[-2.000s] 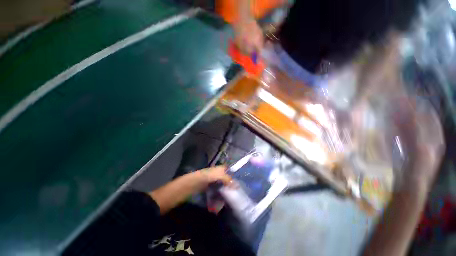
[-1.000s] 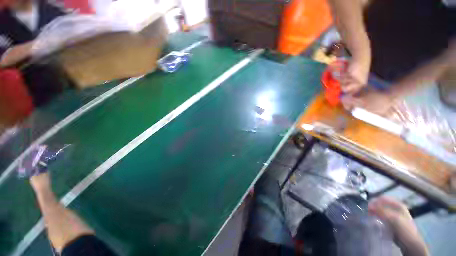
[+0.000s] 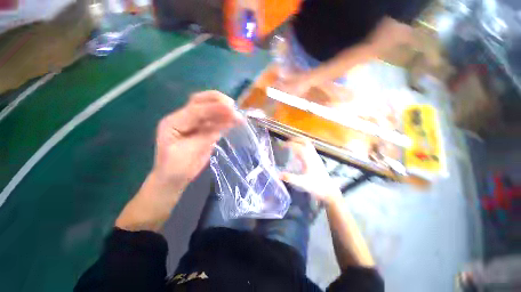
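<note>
A clear, shiny, crinkled plastic bag (image 3: 248,177) hangs over my lap. My left hand (image 3: 197,131) is shut on its upper edge. The bag's lower part looks faintly purple; I cannot tell whether a box is inside. My right hand (image 3: 311,174) is just right of the bag, thumb and fingers spread. It is blurred, and any contact with the bag is unclear.
The green table (image 3: 103,165) lies left. The orange sealer top (image 3: 320,122) is ahead right, with a silver bar (image 3: 337,118) and yellow control box (image 3: 423,140). Another person's forearm (image 3: 354,60) reaches over it. A bagged item (image 3: 108,43) lies on the green table's far part.
My left hand has come back from the far left of the green table to above my lap, holding the clear bag. My right hand has come up beside it. The view has shifted.
</note>
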